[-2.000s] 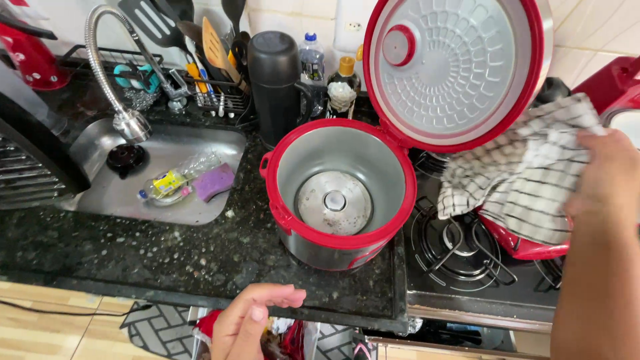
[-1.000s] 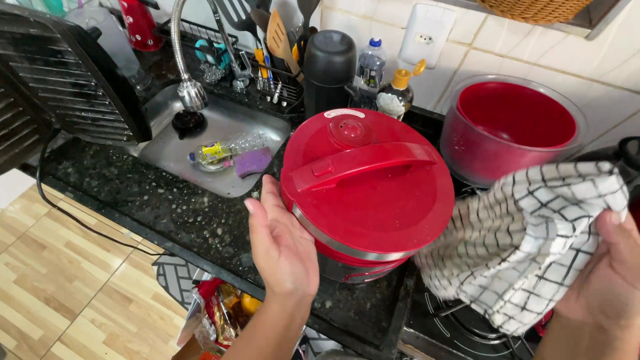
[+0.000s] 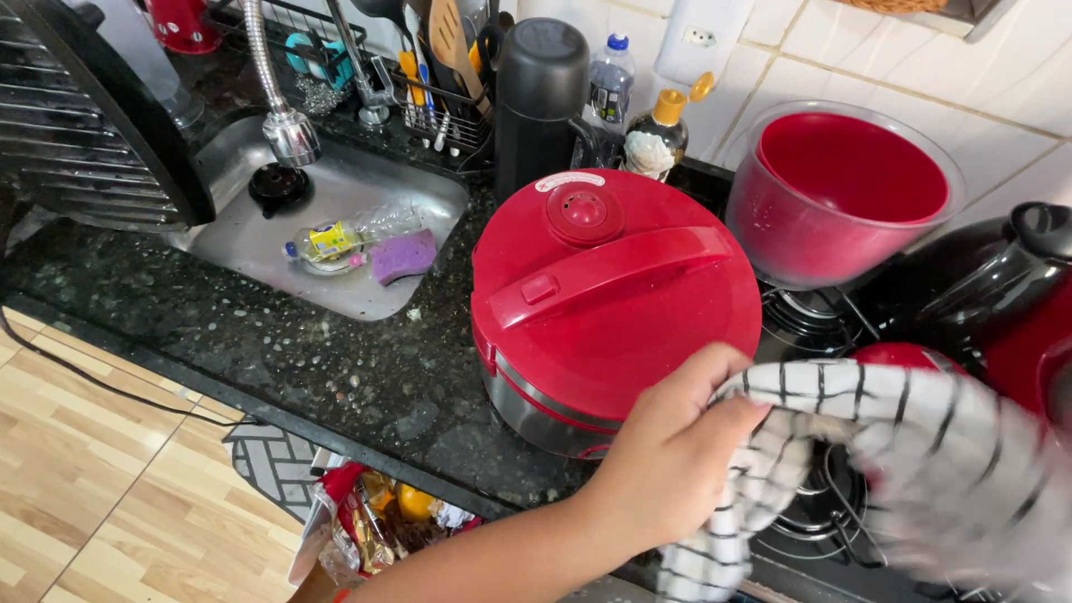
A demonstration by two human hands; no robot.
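A rice cooker [image 3: 620,310] with a red lid, shut, stands on the dark granite counter between sink and stove. In front of its right side, my left hand [image 3: 682,452] pinches a white and black checked dish cloth [image 3: 913,419], which hangs over the stove. The cloth's right part is blurred. My right hand cannot be made out; the cloth or the frame edge hides it. Behind the cloth, a red cooking pot [image 3: 837,193] stands on a back burner.
The steel sink [image 3: 352,301] holds a plastic bottle [image 3: 327,243] and a purple sponge [image 3: 404,256]. A black thermos [image 3: 542,100] and bottles stand behind the cooker. A black ridged grill plate [image 3: 84,134] leans at the left. Gas burners [image 3: 816,502] lie at the right; an open trash bin [image 3: 377,523] is below.
The cooker's lid, raised two seconds ago, is down. My left hand has moved right from beside the cooker and taken hold of the cloth. My right hand, seen holding the cloth earlier, no longer shows.
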